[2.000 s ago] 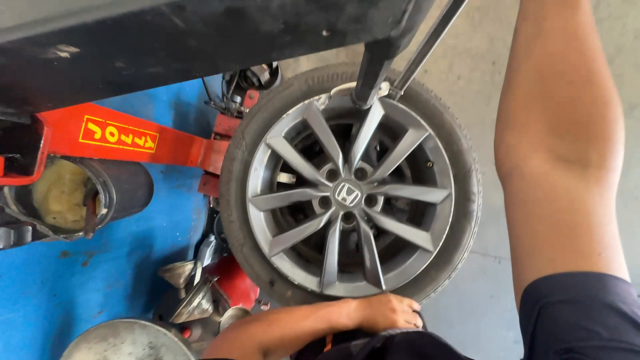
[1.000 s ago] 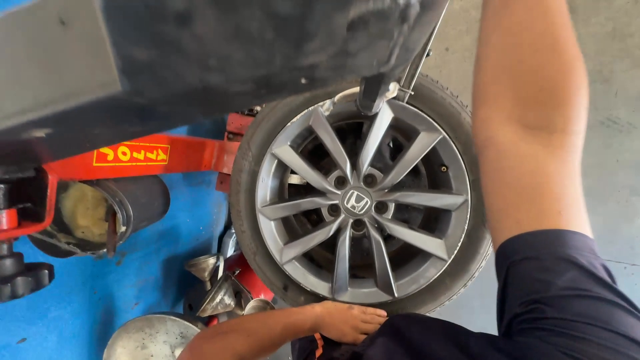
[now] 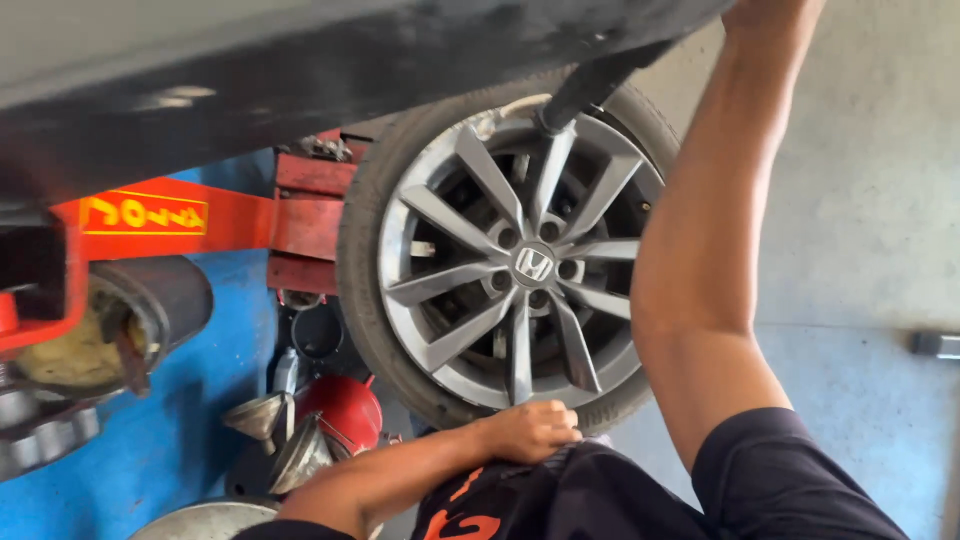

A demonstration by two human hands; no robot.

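An alloy wheel with its tire lies face up on a tire changer. The changer's dark mount head meets the rim's upper edge, beside a pale curved strip. My left hand has curled fingers at the tire's lower edge, against my dark shirt; whether it grips anything is hidden. My right arm reaches up across the wheel's right side. Only the wrist end of my right hand shows at the top edge, beside the dark machine arm; its fingers are out of frame.
A red machine arm with yellow lettering stands left of the wheel. Below it are a black bucket with yellowish paste, metal funnels, a red container and a round metal lid or pan. A small dark object sits far right.
My right forearm now crosses the wheel's right edge, where earlier it was beside the tire. The metal bar seen near the mount head before is now out of sight. My left hand stays by the lower edge.
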